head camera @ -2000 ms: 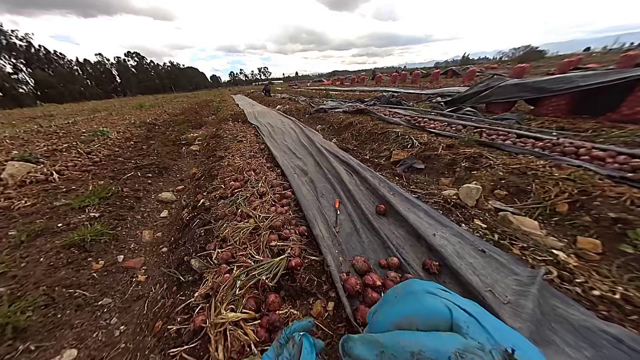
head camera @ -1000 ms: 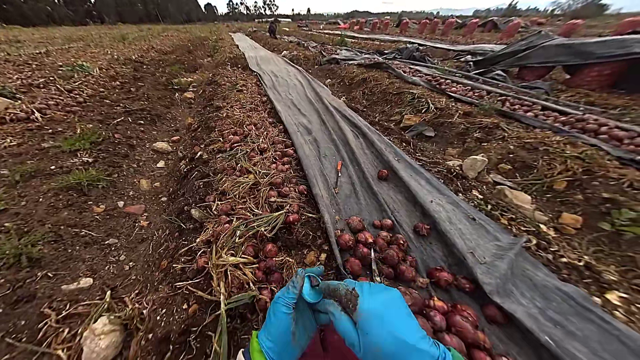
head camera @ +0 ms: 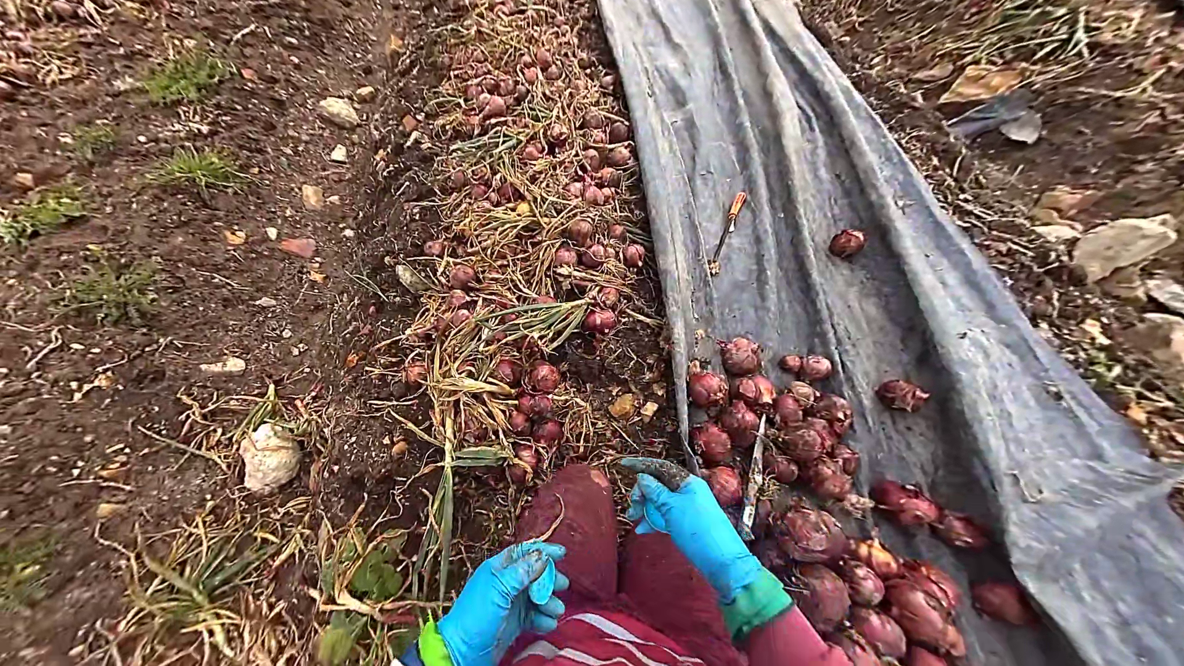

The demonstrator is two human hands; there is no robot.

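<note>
My left hand (head camera: 504, 592), in a blue glove, is above my left thigh with its fingers curled; a thin dry strand shows at the fingertips, whether gripped I cannot tell. My right hand (head camera: 689, 523), gloved in blue too, is over my right knee beside the onion pile, index finger extended and dark with soil, nothing seen in it. Red onions (head camera: 809, 439) lie heaped on the grey cloth sheet (head camera: 795, 268), just right of that hand. A metal blade (head camera: 754, 476) lies among them. Farther up the sheet is a thin tool with an orange handle (head camera: 734, 211).
A row of onions with dry leaves (head camera: 518, 222) runs ahead, left of the sheet. Bare soil with a pale stone (head camera: 270, 457) and grass tufts (head camera: 196, 169) is farther left. Larger stones (head camera: 1121, 248) border the sheet's right side.
My hands were together in front of me one second ago; now they are apart, left hand to the left and right hand to the right. The view has tilted down.
</note>
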